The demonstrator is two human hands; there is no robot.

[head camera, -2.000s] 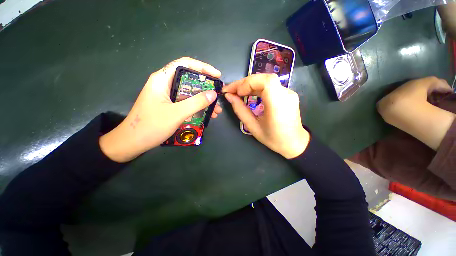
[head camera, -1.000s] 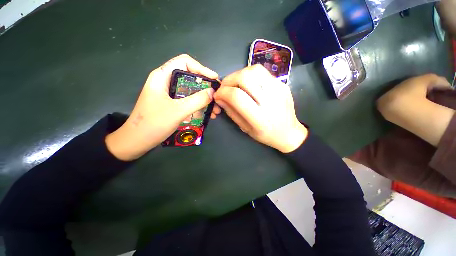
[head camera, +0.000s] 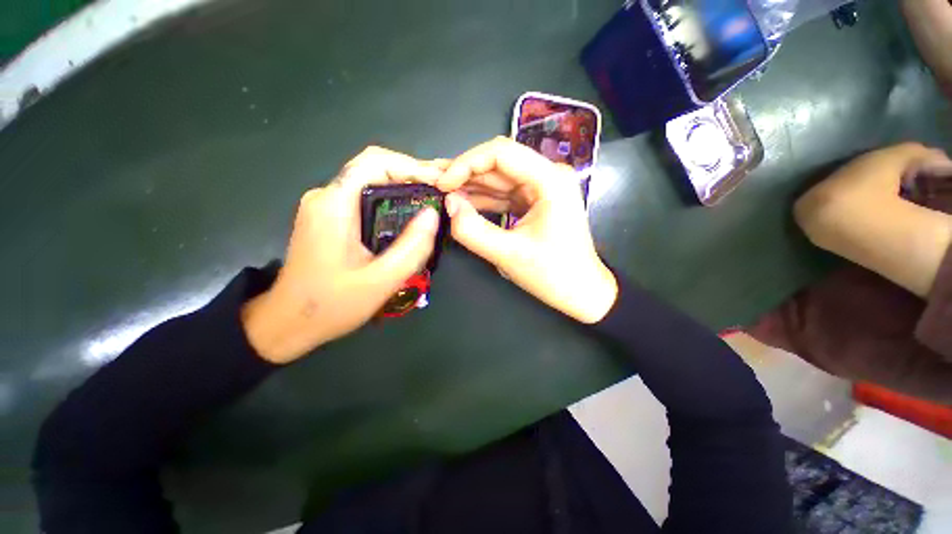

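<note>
My left hand [head camera: 339,256] holds a half-assembled handheld unit [head camera: 393,217], a black frame with a green circuit board inside. Its red end with a gold ring shows below my thumb, partly covered. My left thumb lies over the board. My right hand [head camera: 534,232] is at the unit's upper right corner, thumb and index fingertips close together against it. Whether a small fitting is between those fingertips is hidden. A smartphone [head camera: 557,127] with a pale rim and lit reddish screen lies behind my right hand, partly covered.
A dark-blue parts bin [head camera: 639,71] stands at the upper right, a clear plastic case [head camera: 714,149] beside it and a clear bag behind. Another person's arm [head camera: 877,221] rests at the right. A white edge strip [head camera: 65,47] curves at the upper left.
The unit now looks tilted, with less of its board and red end showing. Both hands sit slightly lower in view. My right fingers have shifted at the corner. More of the white strip shows.
</note>
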